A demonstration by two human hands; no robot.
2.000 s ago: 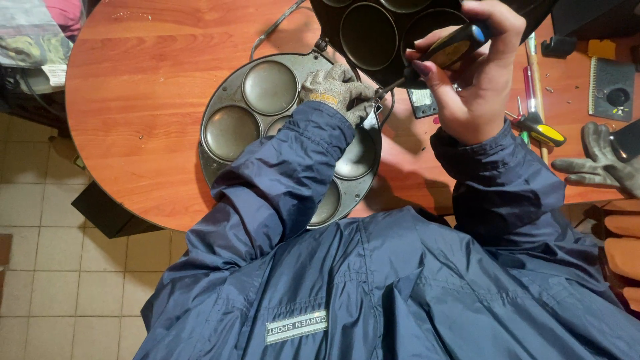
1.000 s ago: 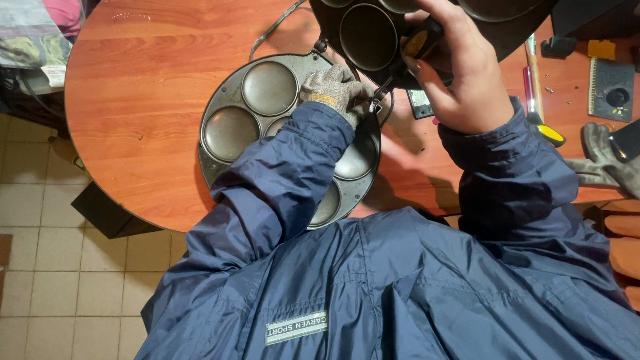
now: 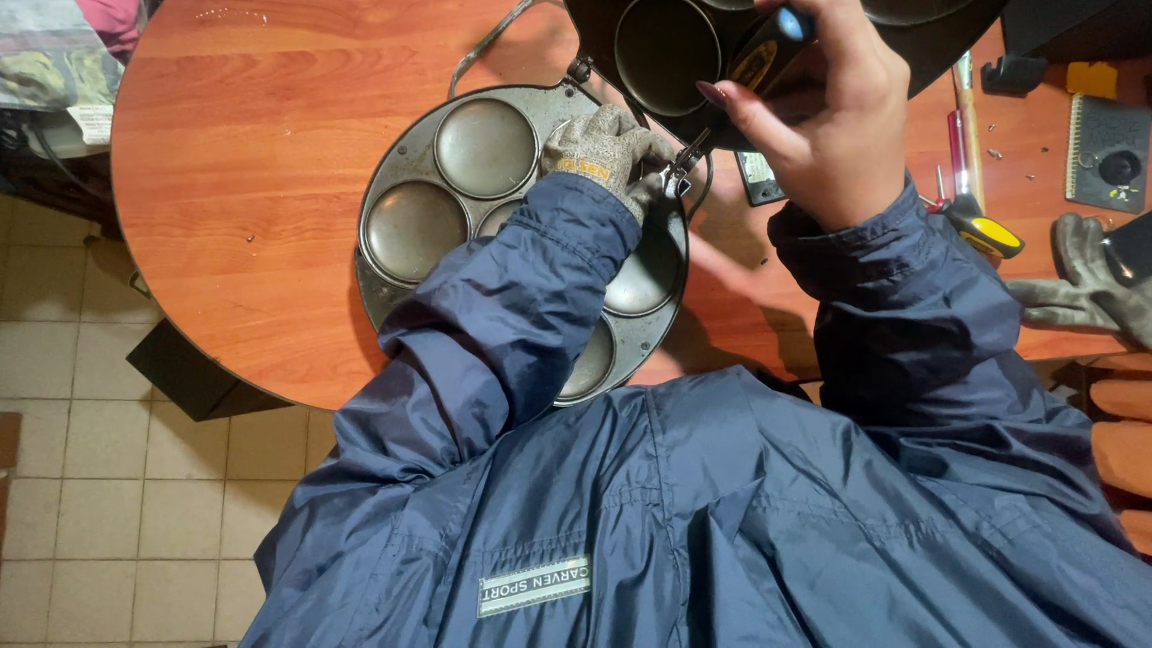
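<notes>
A round metal appliance with several shallow round molds lies open on the table, its lower plate point(image 3: 387, 166) under my left forearm. Its dark upper plate point(image 3: 594, 27) is at the top, joined by hinges. My left hand point(image 3: 607, 157), in a grey work glove, holds a small metal part at the right hinge point(image 3: 679, 175); its fingertips are partly hidden. My bare right hand point(image 3: 832, 117) grips a screwdriver point(image 3: 765, 54) with a black, yellow and blue handle, its shaft pointing down-left to that hinge.
On the orange wooden table point(image 3: 225, 180), a second screwdriver point(image 3: 985, 234), a brush-like tool point(image 3: 967, 135), loose screws point(image 3: 994, 154) and a spiral notebook point(image 3: 1107, 153) lie at the right. A grey glove point(image 3: 1080, 279) is near the right edge. A power cord point(image 3: 477, 54) runs behind the appliance.
My right hand has moved left with the screwdriver, then slightly back to the right, and its grip on the handle has shifted. My left hand stays at the hinge.
</notes>
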